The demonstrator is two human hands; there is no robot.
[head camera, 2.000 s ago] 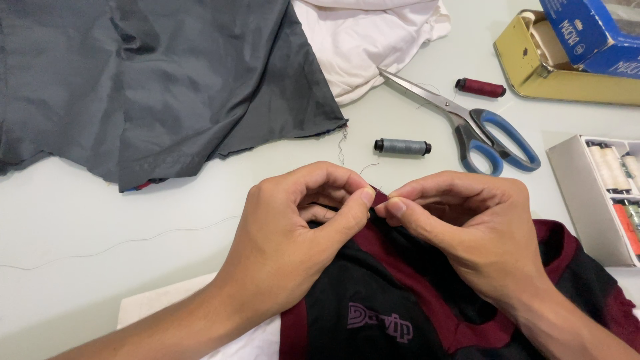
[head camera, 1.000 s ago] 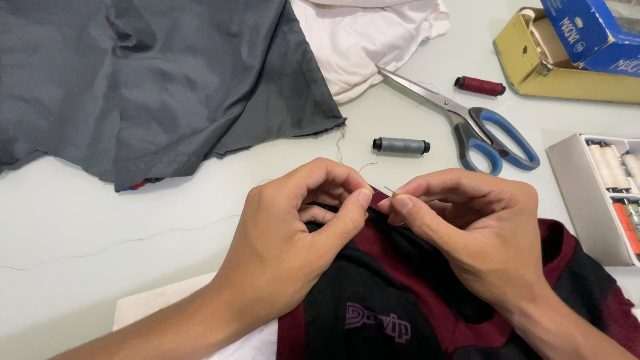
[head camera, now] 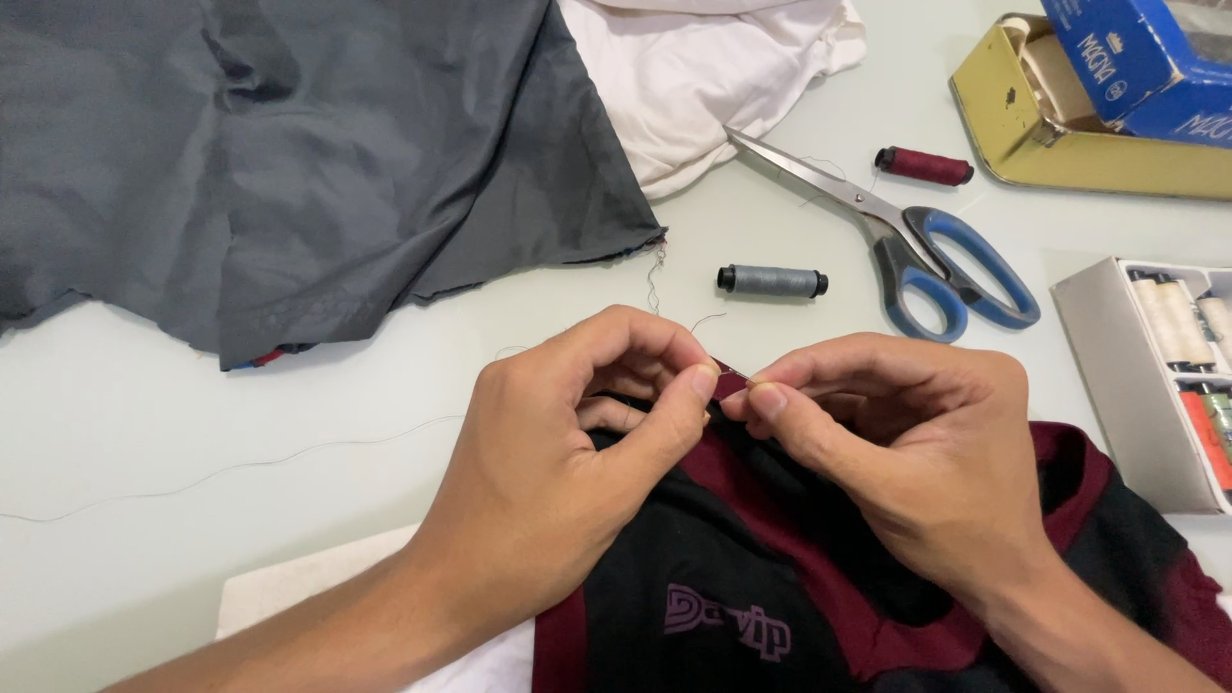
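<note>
My left hand [head camera: 577, 452] pinches a thin thread between thumb and forefinger, its short loose end rising above the fingertips. Close beside it, my right hand [head camera: 895, 443] grips a sewing needle [head camera: 739, 374] between thumb and forefinger, the needle pointing toward the left fingertips. Whether the thread passes through the needle's eye is too small to tell. Below both hands lies a black and maroon garment [head camera: 712, 549] with printed lettering. A long fine thread [head camera: 279, 462] runs leftward over the table from behind my left hand.
Grey cloth [head camera: 385, 173] and white cloth [head camera: 683, 87] lie at the back. Blue-handled scissors [head camera: 866, 197] rest between a grey thread spool [head camera: 772, 281] and a maroon one [head camera: 924, 166]. At right are a yellow tin [head camera: 1001, 125], a blue box [head camera: 1116, 77] and a white box of spools [head camera: 1097, 346].
The needle in my right hand has shifted toward my left fingertips since one second ago. Both hands stay in about the same place.
</note>
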